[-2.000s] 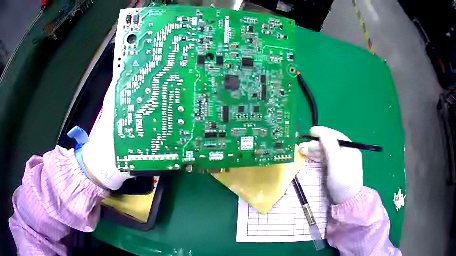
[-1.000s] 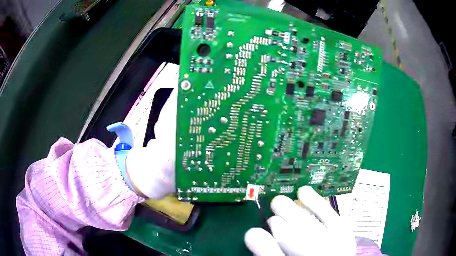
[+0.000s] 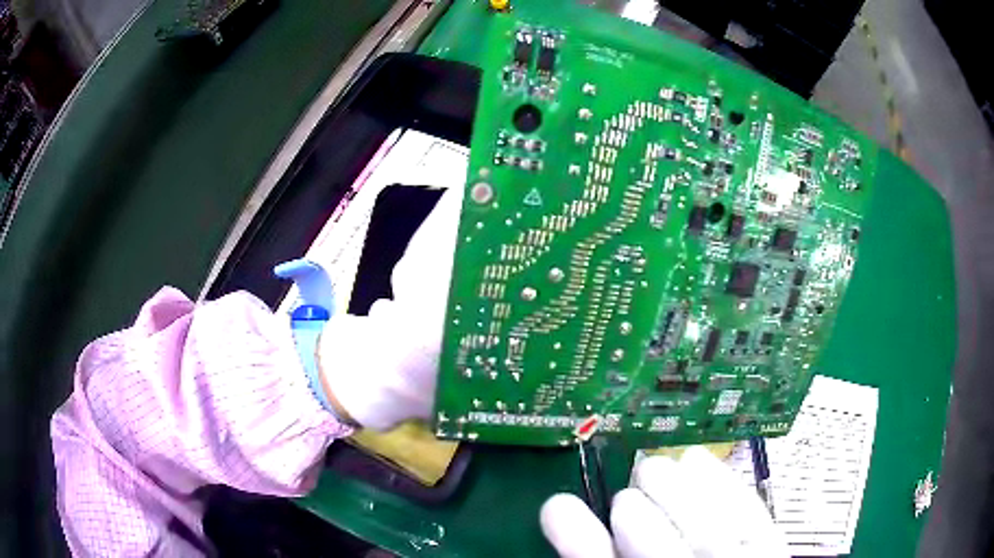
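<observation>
A large green circuit board (image 3: 654, 262) is held up, slightly tilted, its chip and solder face towards me. My left hand (image 3: 398, 360), in a white glove with a light blue wrist strap, holds it at its left side; the fingers are hidden behind the board. A small white-and-red sticker (image 3: 589, 426) is at the board's lower edge. Dark tweezers (image 3: 592, 474) reach up to it. My right hand (image 3: 665, 512), gloved in white and cut off by the bottom edge, holds the tweezers.
A black tray (image 3: 327, 174) at the left holds a white sheet (image 3: 434, 158) and a black phone (image 3: 392, 234). A yellowish paper (image 3: 420, 456) lies at its near end. A printed sheet (image 3: 834, 469) and pen (image 3: 760, 463) lie right of my right hand. A conveyor belt (image 3: 131, 142) runs far left.
The board has moved right in view and tilted. The right hand has moved from the board's right side to below it, bringing the tweezers and the red-marked sticker to the lower edge.
</observation>
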